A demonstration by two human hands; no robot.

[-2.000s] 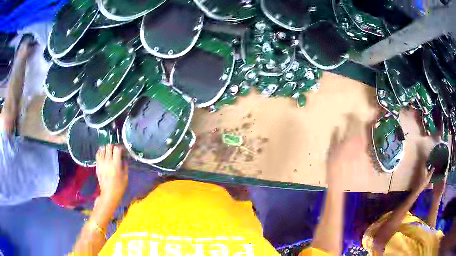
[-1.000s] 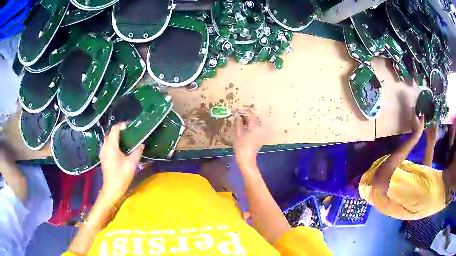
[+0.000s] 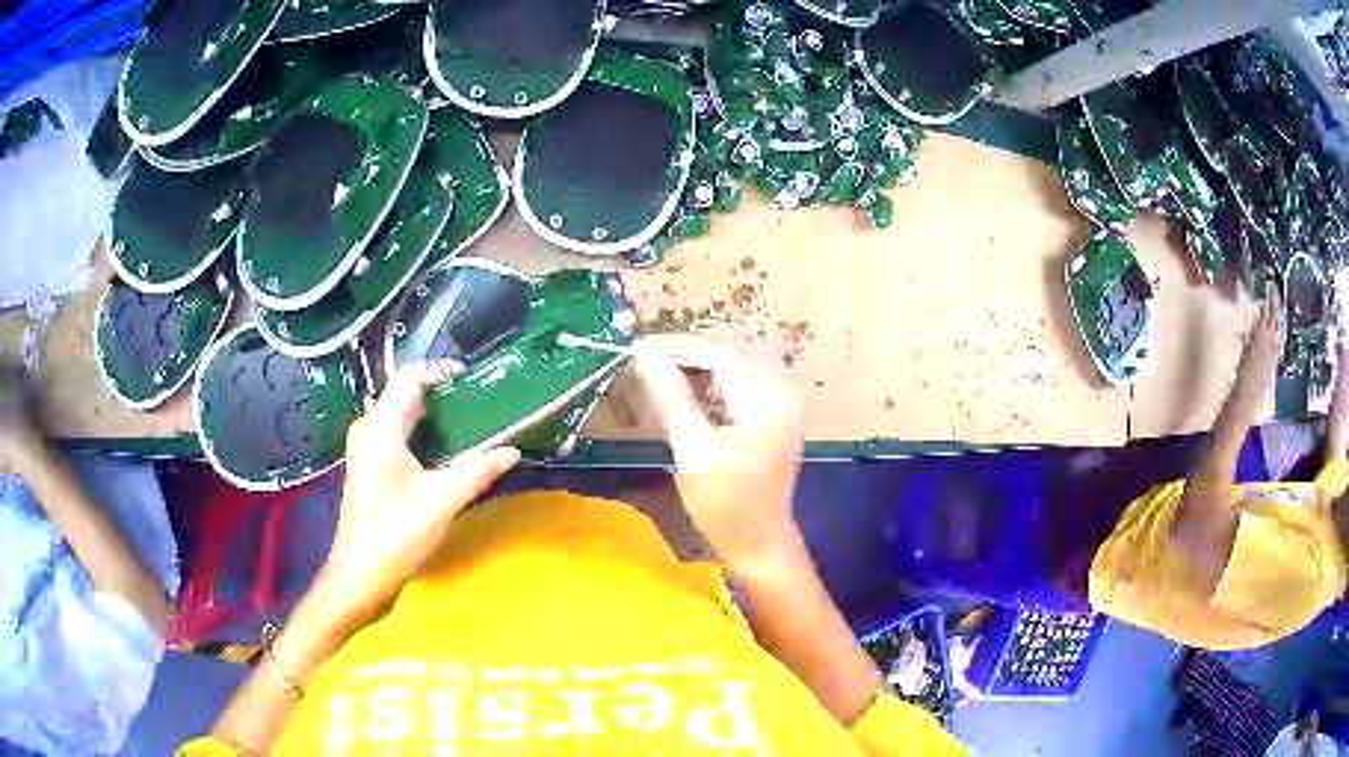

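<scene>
A green, white-edged sewn piece (image 3: 518,377) with a dark panel is at the table's front edge, its wide green band towards me. My left hand (image 3: 407,466) grips its near left edge, thumb at the near side. My right hand (image 3: 732,436) holds a pale thin stick tool (image 3: 592,345) like a pen, and the stick's tip is at the green band. Another green piece shows partly beneath the held one. The small bright green item seen before does not show now; the right hand and the held piece cover that area.
Overlapping sewn pieces (image 3: 326,207) are piled left and back. Small green trims (image 3: 799,133) lie in a heap at the back middle. Dark specks (image 3: 740,296) dot the tan board (image 3: 917,296). One piece (image 3: 1110,308) lies right. People sit at both sides. A blue crate (image 3: 1043,651) is on the floor.
My right hand has moved up from the board near the small green item and brought the stick onto the band. My left hand keeps the piece, now shifted slightly right.
</scene>
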